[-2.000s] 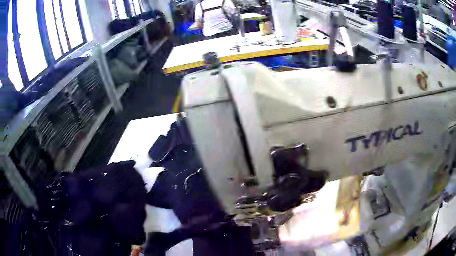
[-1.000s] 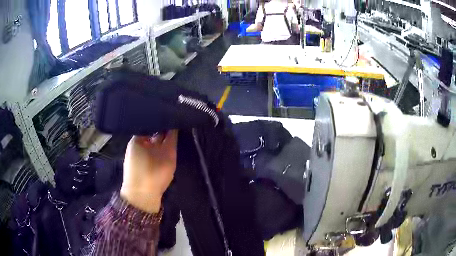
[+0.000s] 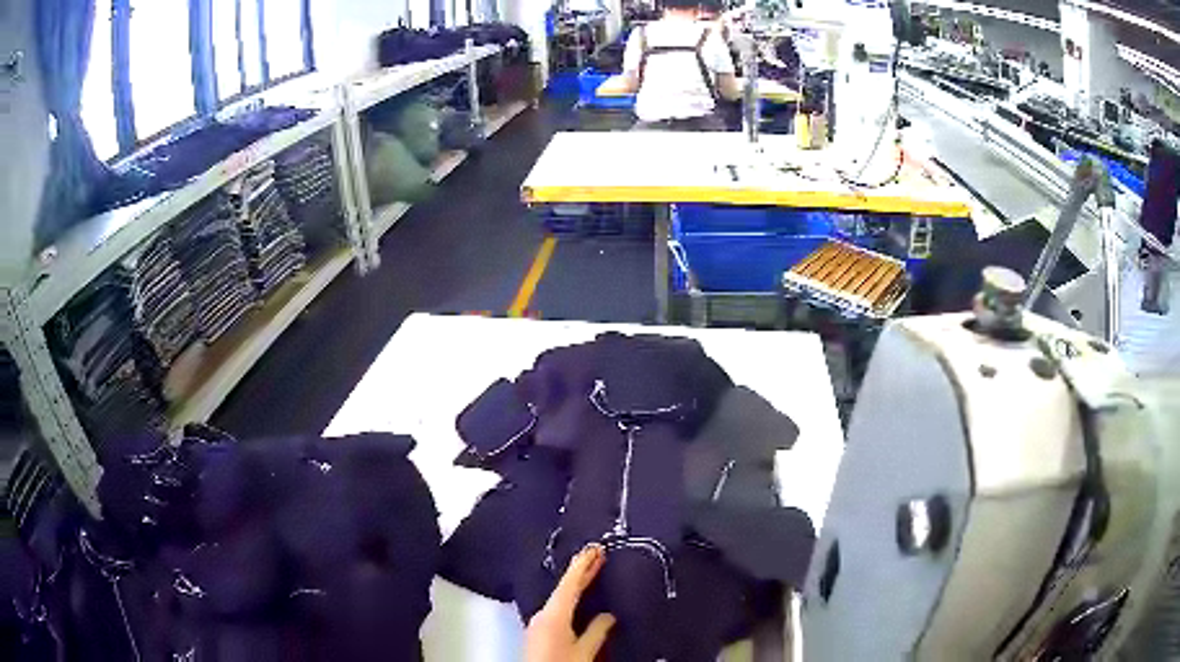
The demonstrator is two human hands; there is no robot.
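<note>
Dark navy garment pieces (image 3: pixel 634 440) with thin pale seam lines lie spread in a pile on the white machine table (image 3: pixel 401 375). My left hand (image 3: pixel 569 618) is at the bottom edge, partly cut off. Its fingers are apart and rest on the near part of this pile, beside a curved pale line. A larger dark bundle (image 3: pixel 298 530) lies at the lower left. My right hand is not in view. The cream-white sewing machine head (image 3: pixel 1009 440) stands at the right; its needle area is out of the picture.
Shelves with stacked fabric (image 3: pixel 214 272) run along the left under windows. Beyond the table stand a white worktable with a yellow edge (image 3: pixel 751 192), blue bins (image 3: pixel 738 259) and a slatted brown seat (image 3: pixel 848 278). A person (image 3: pixel 676 78) is at the far workstations.
My left hand has lowered from holding up a dark piece to resting on the pile. That piece is no longer raised. The view has shifted, putting the machine head further right.
</note>
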